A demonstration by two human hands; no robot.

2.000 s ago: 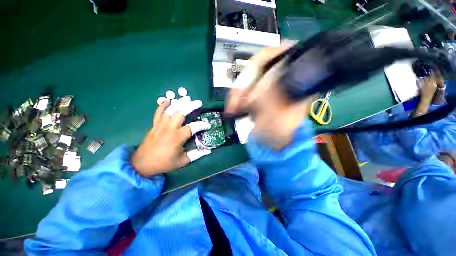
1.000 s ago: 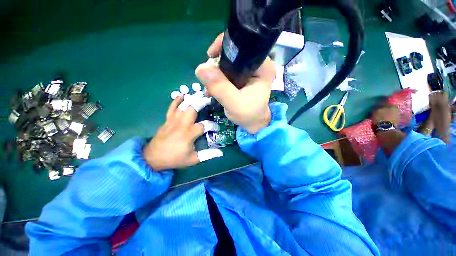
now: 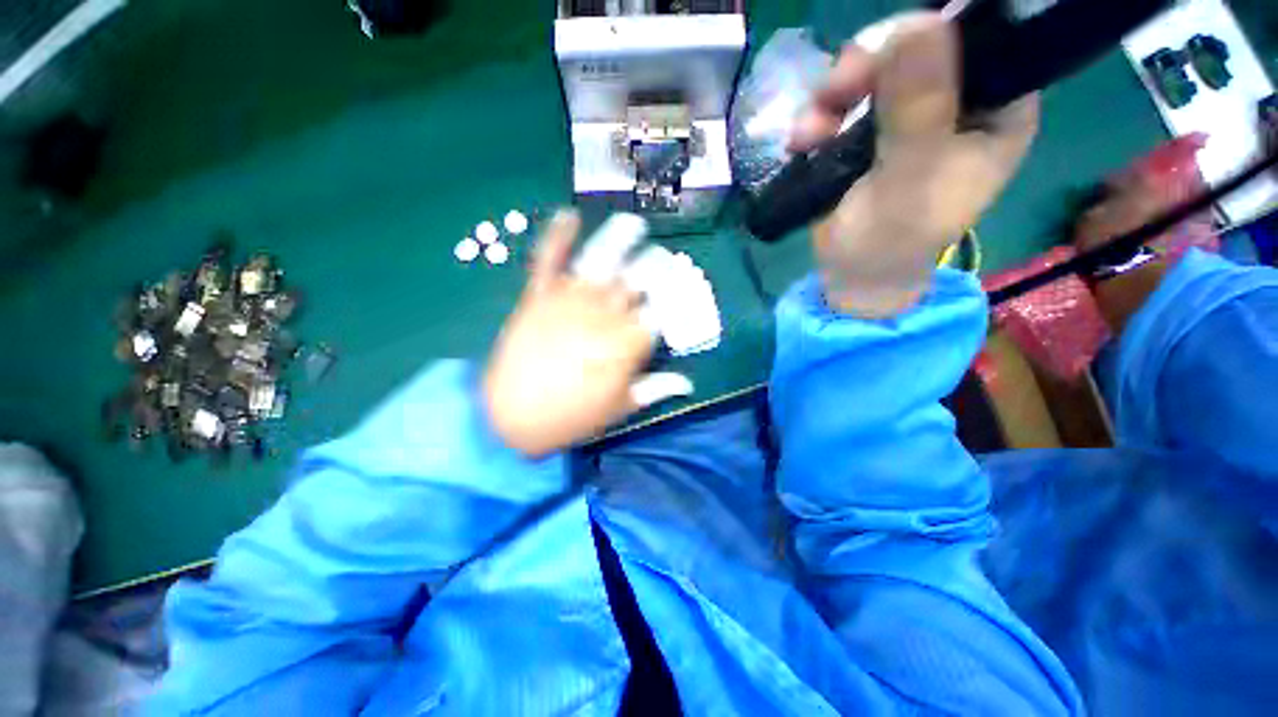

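My right hand [image 3: 911,175], blurred, grips the black electric screwdriver [image 3: 1030,56], raised right of the feeder with its front end pointing down-left. My left hand [image 3: 568,350], with white finger cots, is over the mat at the left edge of a flat white plate or cover [image 3: 687,301]. Its thumb is spread below; whether it grips the plate is unclear. No green board or black housing shows near it. Small white discs [image 3: 486,231] lie above the left hand.
The pale screw feeder [image 3: 652,63] stands beyond the plate, a clear plastic bag [image 3: 782,105] beside it. A loose pile of metal-and-white parts [image 3: 210,357] lies left. Yellow scissors [image 3: 962,252] are partly hidden. At right are a neighbour's sleeve [image 3: 1198,336], red bubble wrap [image 3: 1044,301] and a white tray [image 3: 1233,140].
My right hand has lifted the screwdriver away from the board, up and right. My left hand has moved right, beside the white plate. The green board has gone from sight.
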